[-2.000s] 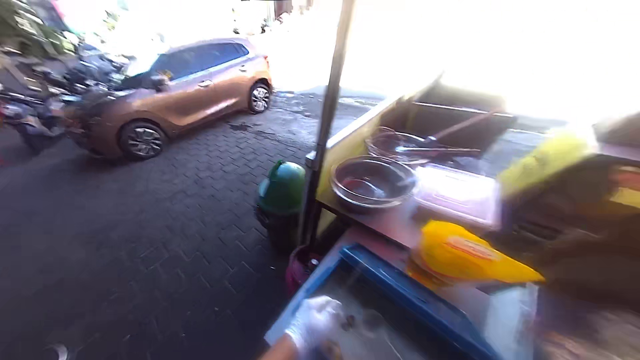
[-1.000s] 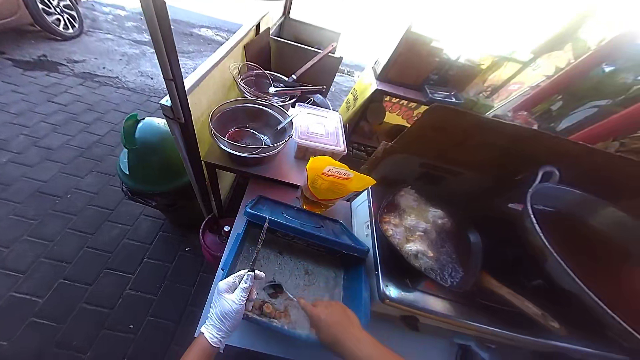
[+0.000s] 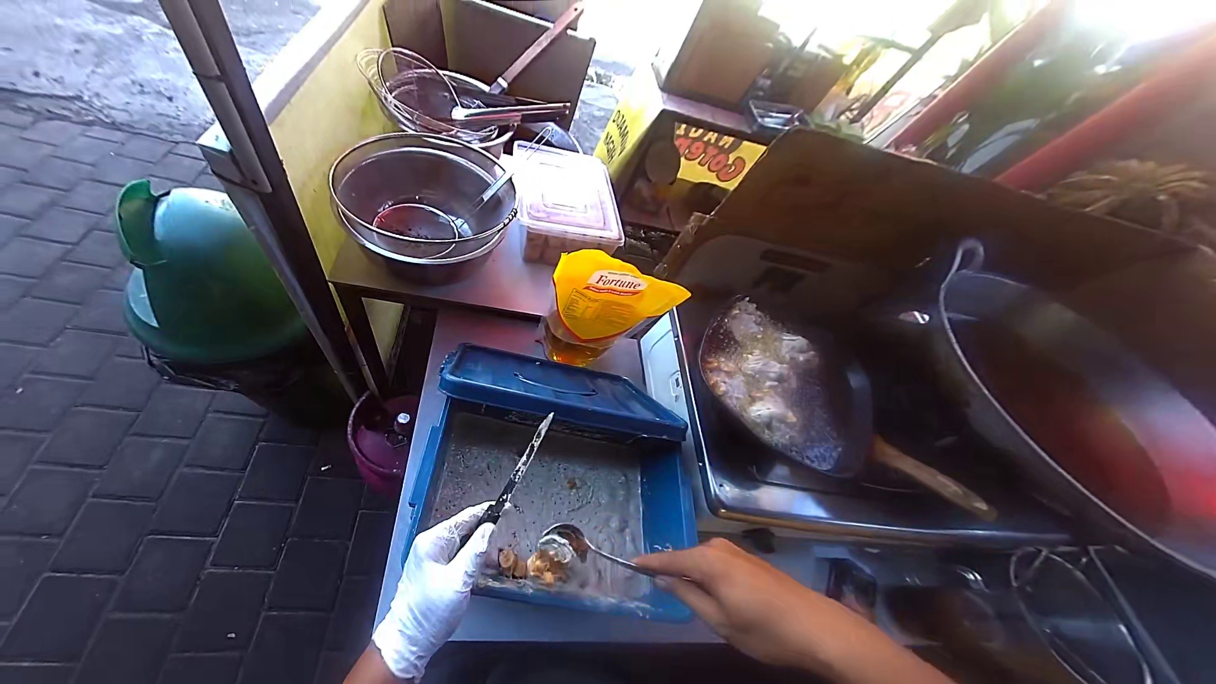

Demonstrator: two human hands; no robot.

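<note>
My left hand (image 3: 439,581), in a white glove, grips the black handle of a knife (image 3: 521,465) whose smeared blade points up and away over a blue plastic tub (image 3: 418,503). Bare, my right hand (image 3: 705,581) holds a metal spoon (image 3: 608,558) by its handle, its bowl down among brown and pale food pieces (image 3: 532,565) at the tub's near end. Greyish batter-like liquid (image 3: 598,484) covers the tub's bottom. The blue lid (image 3: 560,391) lies tilted across the tub's far end.
Pale pieces fry in bubbling oil in a frying pan (image 3: 769,389) on the stove (image 3: 760,508); a large pot (image 3: 1073,408) stands right of it. Behind the tub are a yellow oil pouch (image 3: 608,299), a strainer on a bowl (image 3: 427,214) and a lidded plastic box (image 3: 570,199). A metal post (image 3: 275,209) rises left.
Since two seconds ago the view has swung right and down. My right hand has come into view with the spoon, and its bowl has shifted slightly among the food pieces since one second ago.
</note>
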